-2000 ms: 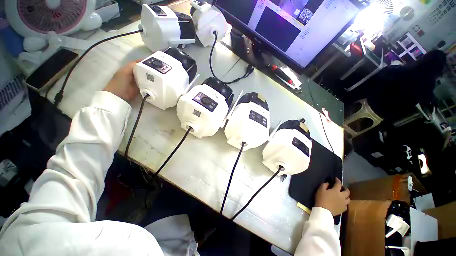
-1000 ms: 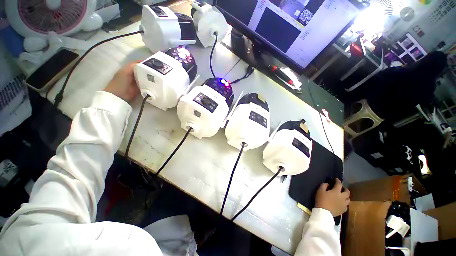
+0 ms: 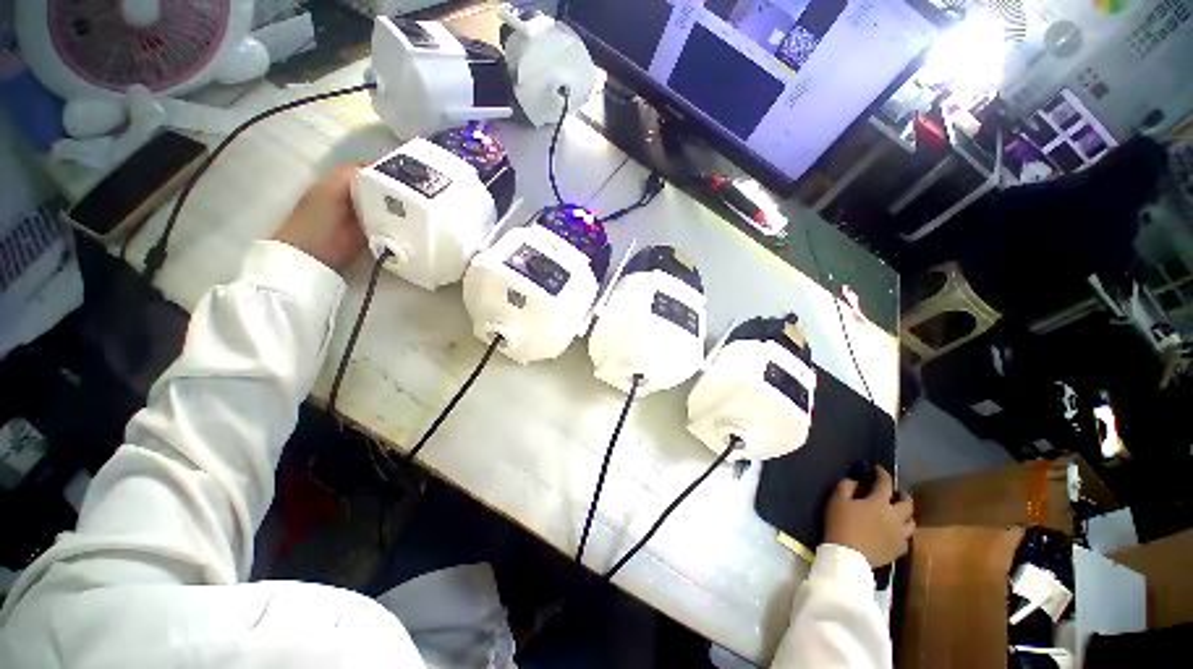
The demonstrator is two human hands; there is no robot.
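Several white-and-black security cameras stand on the white bench (image 3: 504, 444), each with a black cable from its base. My left hand (image 3: 327, 220) is bare and rests against the left side of the leftmost front camera (image 3: 421, 216); its fingertips are hidden behind the housing. This camera and the one beside it (image 3: 530, 294) show purple lights in their black lens heads. Two more front cameras (image 3: 646, 327) stand unlit to the right. My right hand (image 3: 869, 518) is over the black mouse (image 3: 862, 478) at the right edge of the black mouse pad (image 3: 818, 451).
Two cameras (image 3: 550, 65) stand behind, before the lit monitor (image 3: 752, 79). A pink-and-white fan (image 3: 131, 39) and a dark phone (image 3: 138, 183) are at the far left. An open cardboard box (image 3: 962, 595) holding cameras stands at the lower right. A beige stool (image 3: 945, 310) is beyond.
Purple lights have come on in the lens heads of the two left front cameras since the earliest frame. The picture on the monitor differs slightly. Both hands have stayed in place.
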